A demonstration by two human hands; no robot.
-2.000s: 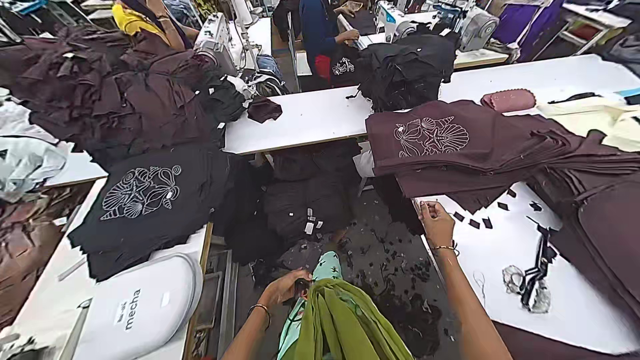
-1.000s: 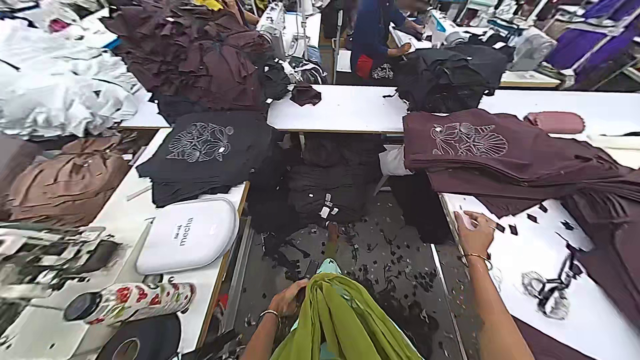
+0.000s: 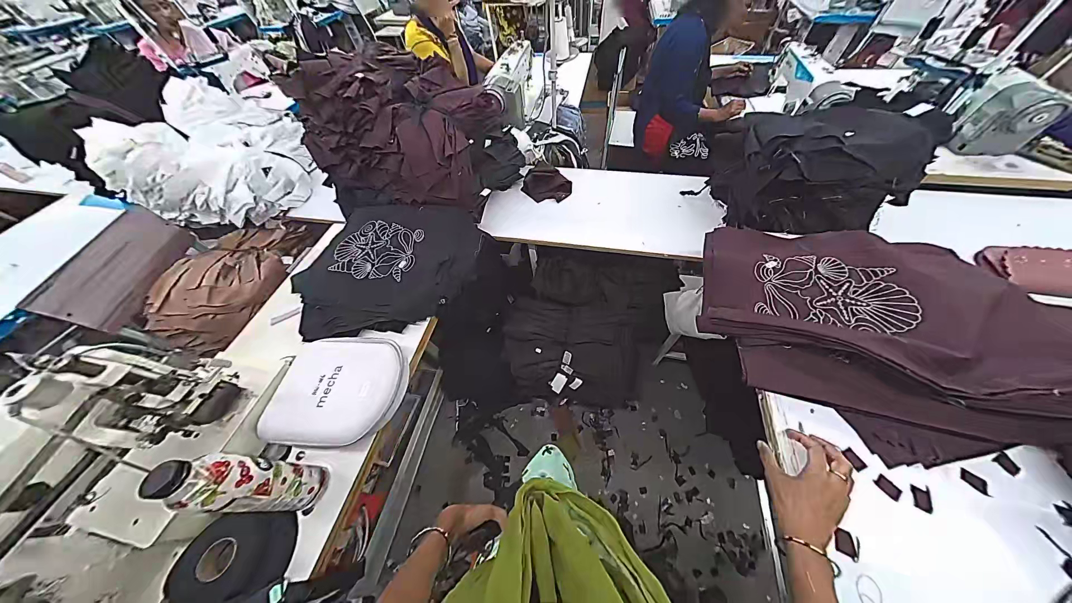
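My right hand (image 3: 808, 481) rests on the edge of the white table (image 3: 938, 553) at the right, fingers curled over it; small dark fabric pieces (image 3: 921, 499) lie just beside it. Above it on that table is a stack of maroon fabric panels (image 3: 825, 306) with a shell and starfish design. My left hand (image 3: 476, 521) is low beside the green scarf (image 3: 557, 553), close to something dark; whether it grips this cannot be told. On the left table lie black panels (image 3: 381, 268) with a similar design and a white zip case (image 3: 335, 391).
A printed bottle (image 3: 243, 484), a roll of black tape (image 3: 219, 561) and a sewing machine (image 3: 142, 402) stand at left. Dark bundled fabric (image 3: 569, 327) sits under the cross table (image 3: 599, 213). Scraps litter the floor (image 3: 645, 469). Two people (image 3: 682, 84) (image 3: 440, 38) are beyond, among fabric piles.
The view has shifted left since the first frame, showing more of the left table. My right hand stays at the right table's edge; my left hand stays low by the scarf.
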